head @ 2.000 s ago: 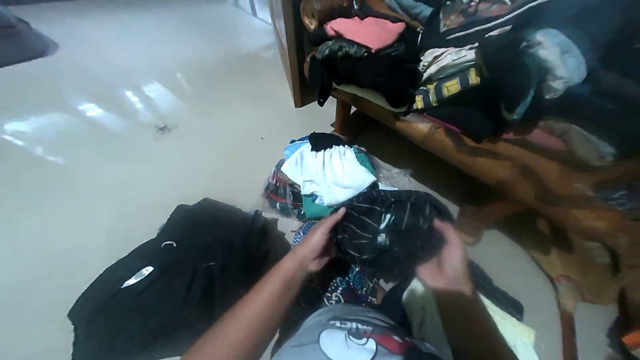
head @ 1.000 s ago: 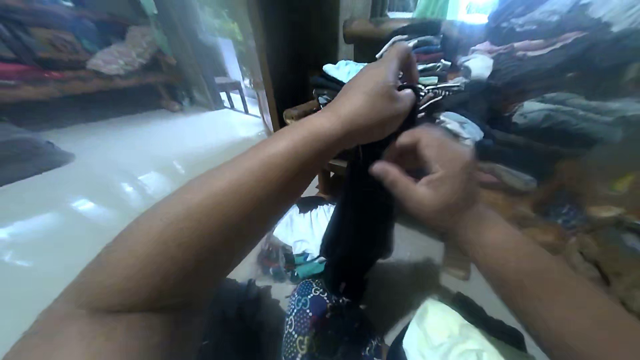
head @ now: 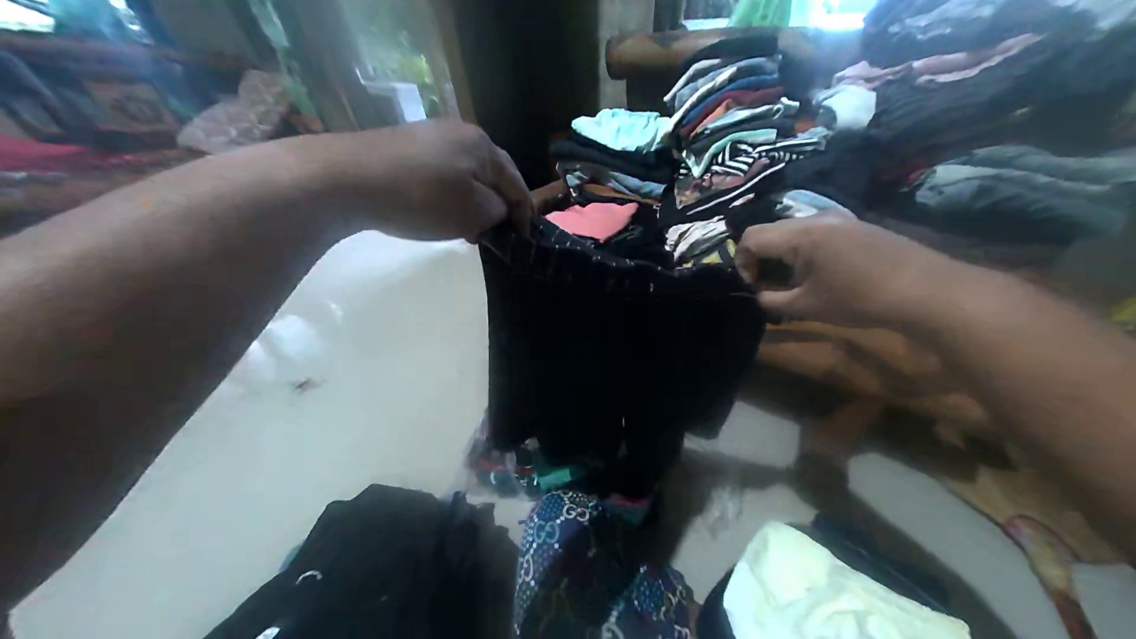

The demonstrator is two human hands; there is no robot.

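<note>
A black garment (head: 612, 355) with a gathered waistband, its lower edge split like shorts, hangs spread between my hands above the floor. My left hand (head: 470, 182) grips the left end of the waistband; my right hand (head: 799, 266) pinches the right end. Beneath it, partly hidden, lies a small heap of clothes (head: 524, 470) with green and plaid cloth. Blue patterned cloth (head: 568, 559) is at the bottom middle. A black garment (head: 382, 568) lies on the floor to its left, and a pale yellow cloth (head: 825, 590) to its right.
Folded clothes (head: 732, 111) are stacked on a wooden bench (head: 825, 355) ahead and to the right, with a salmon cloth (head: 593, 220) near its end. More clothes (head: 1021, 191) pile up at the right. Another seat with cloths (head: 106, 160) stands at the far left. Pale floor (head: 382, 355) shows at left.
The black garment hung narrow and bunched between my hands a second ago; now it is spread wide at the waistband. My hands have moved apart. The view has tilted up since the earliest frame.
</note>
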